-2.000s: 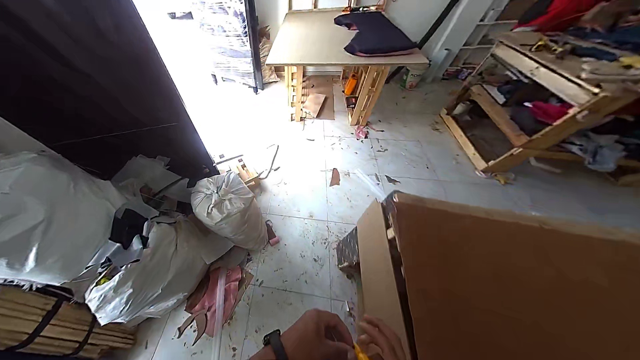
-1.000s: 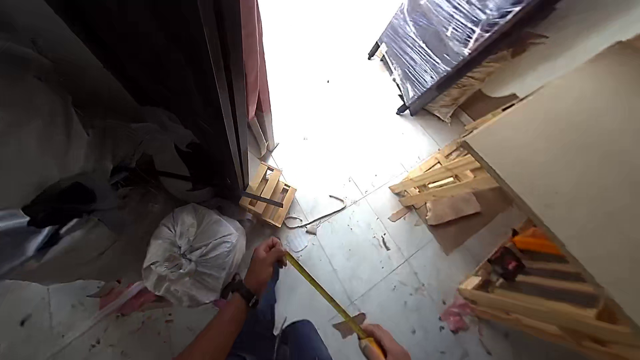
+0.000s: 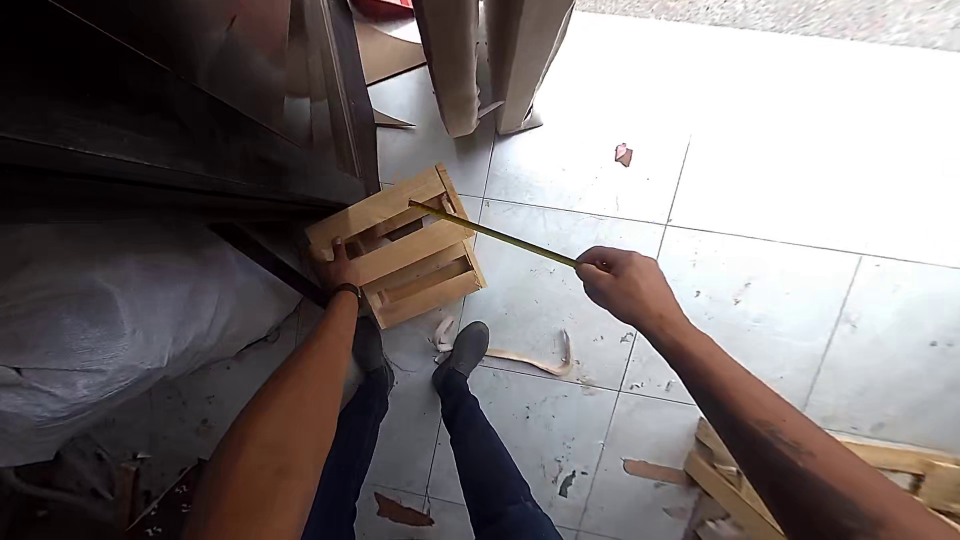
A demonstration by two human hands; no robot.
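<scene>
A slatted wooden frame (image 3: 409, 259) of pale boards stands on the tiled floor beside the dark furniture. My left hand (image 3: 337, 268) grips its left end, with the thumb over a board. My right hand (image 3: 619, 281), to the right of the frame, pinches a yellow tape measure blade (image 3: 510, 239). The blade slants up and left from my fingers, and its far end lies over the frame's upper board. No tape case can be made out in my right hand.
Dark furniture (image 3: 180, 150) and a white-wrapped bulky item (image 3: 135, 330) stand at the left. Wrapped upright pieces (image 3: 517, 67) are at the top. A curled strip (image 3: 532, 361) lies near my feet; a wooden frame structure (image 3: 735, 480) is at lower right.
The view has swung toward the small wooden frame. My left hand has gone from the tape blade to the frame's end; the blade now runs from my right hand to the frame.
</scene>
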